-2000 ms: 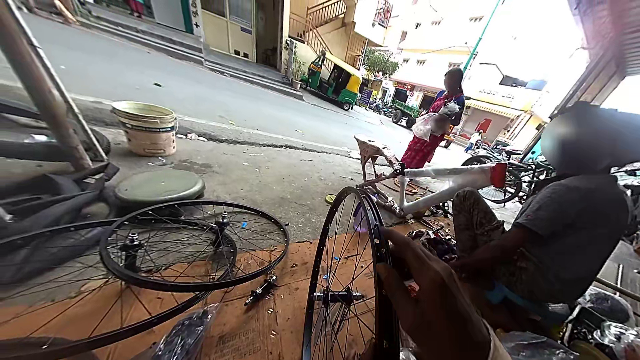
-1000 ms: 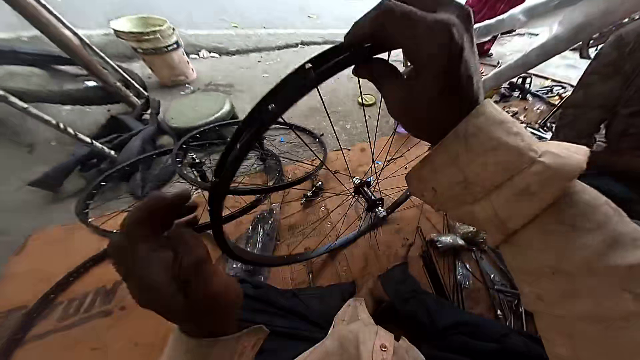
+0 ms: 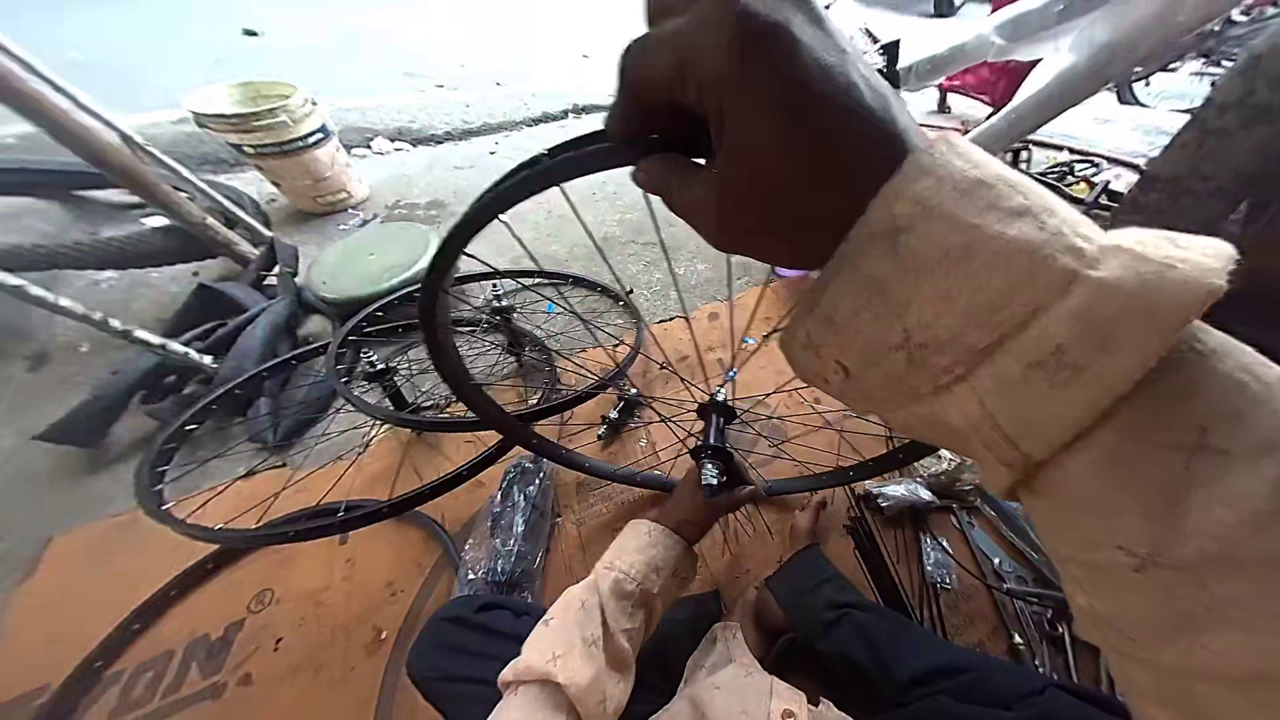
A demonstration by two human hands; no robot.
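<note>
A spoked bicycle wheel with a black rim (image 3: 455,345) is tilted in front of me. My right hand (image 3: 760,130) grips the top of its rim, fingers curled over it. Low at the wheel's middle, my left hand (image 3: 700,505) is at the lower end of the black hub (image 3: 714,430); the rim and spokes partly hide its fingers, so its grip is unclear. Behind, on the left, a smaller spoked wheel (image 3: 345,375) overlaps a larger one (image 3: 150,480). A loose hub (image 3: 620,412) lies on the cardboard (image 3: 330,610) between them and my wheel.
A bare rim (image 3: 130,625) and a plastic-wrapped bundle (image 3: 510,530) lie at my left. Loose spokes (image 3: 880,560) and tools (image 3: 1010,580) are at my right. Farther off are a bucket (image 3: 310,165), a round green lid or stool (image 3: 370,262) and a pale bicycle frame (image 3: 1080,70).
My left hand has moved from the wheel's left side to the hub. My right hand remains on the rim. Two seconds ago the view looked farther up the street.
</note>
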